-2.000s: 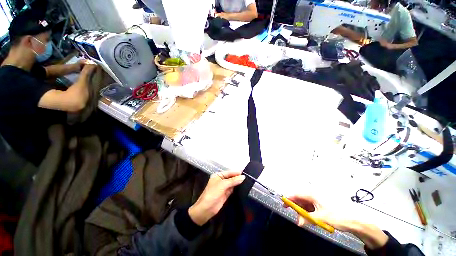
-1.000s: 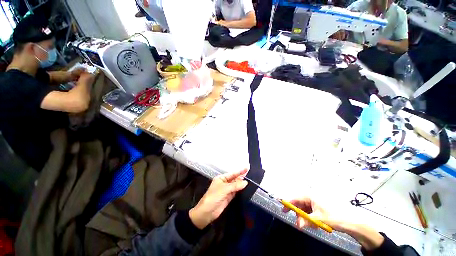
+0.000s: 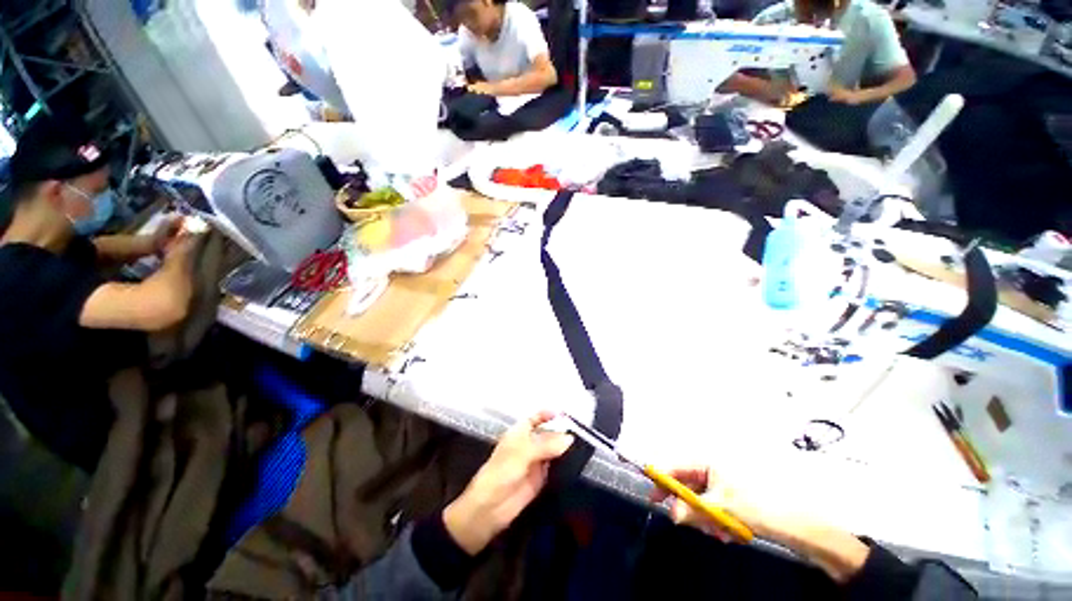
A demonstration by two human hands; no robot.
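A tool with a yellow handle (image 3: 702, 505) and a thin metal shaft spans my two hands at the table's front edge. My right hand (image 3: 735, 507) holds the handle. My left hand (image 3: 514, 475) pinches the far end of the metal shaft between thumb and fingers. A long black strip (image 3: 573, 323) lies across the white table, twisted near its far end. Its near end folds beside the shaft and drops over the edge close to my left fingertips. Whether those fingers also hold the strip is unclear.
A cardboard sheet (image 3: 394, 308) with a plastic bag (image 3: 414, 235) lies left. A light blue bottle (image 3: 781, 263) stands by the sewing machine. Orange-handled snips (image 3: 963, 444) lie right. Brown cloth (image 3: 347, 499) hangs at lower left. Several people sit at machines.
The view has turned right, shifting the table things leftward. The strip's near part now bends more to the right. Both hands keep their hold on the yellow-handled tool.
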